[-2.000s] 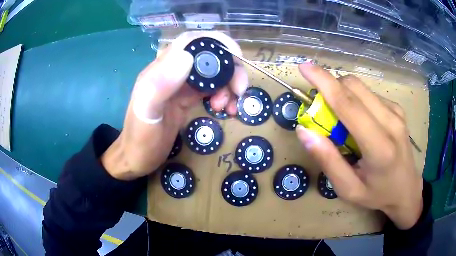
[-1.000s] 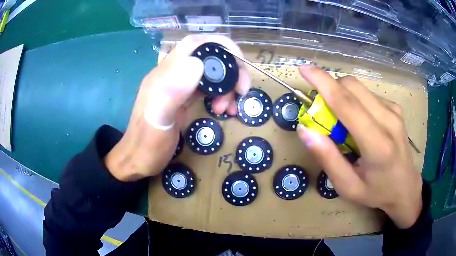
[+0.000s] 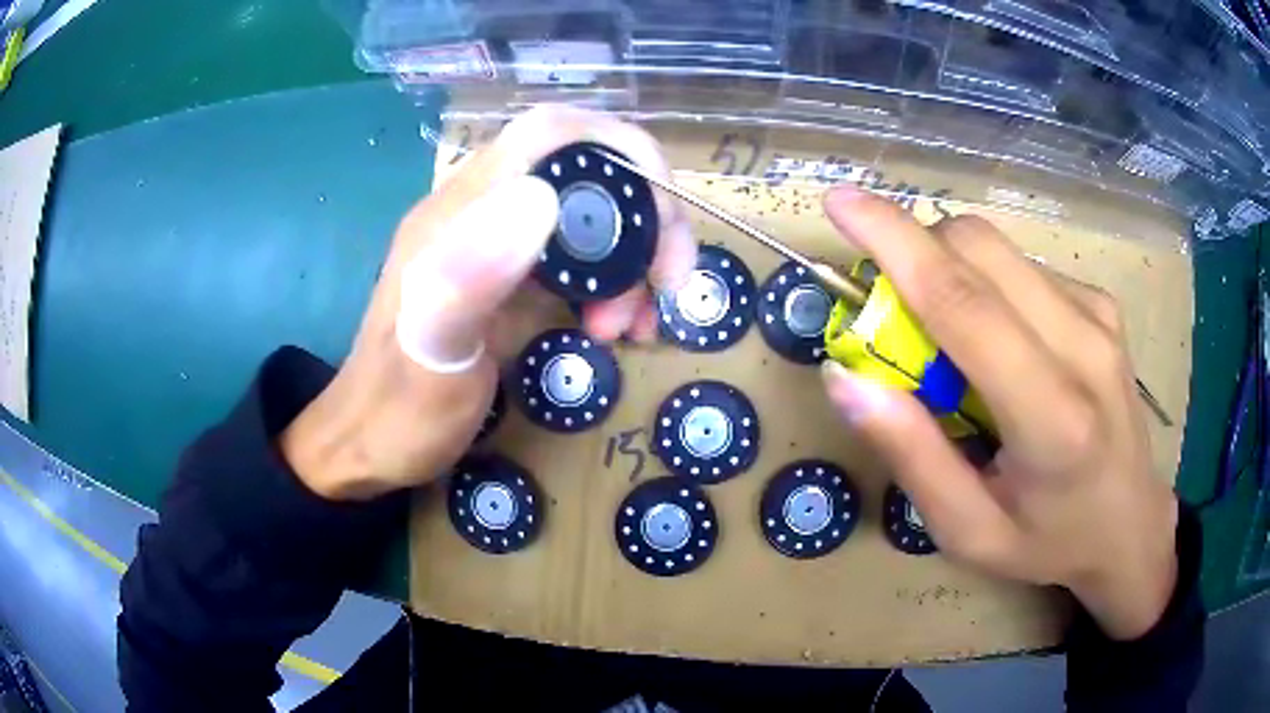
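My left hand (image 3: 467,272), with white coverings on the thumb and fingers, holds up a black disc (image 3: 591,220) with a silver-grey centre and a ring of white dots. My right hand (image 3: 1024,404) grips a yellow-handled tool (image 3: 884,339) with a blue band. Its thin metal shaft points left and its tip is at the upper rim of the held disc. Several similar discs (image 3: 706,432) lie loose on a tan cardboard sheet (image 3: 557,599) below. One disc is partly hidden by my right hand and another by my left wrist.
Clear plastic trays (image 3: 780,70) lie along the far edge of the cardboard. A thin rod (image 3: 1155,403) lies right of my right hand. Dark blue-purple handles (image 3: 1238,425) are at the far right. A pale board (image 3: 28,279) is at the far left on the green mat (image 3: 209,237).
My left hand has lowered the held disc slightly and its face has tilted a little. The tool's shaft stays at the disc's upper rim. The right hand has barely moved.
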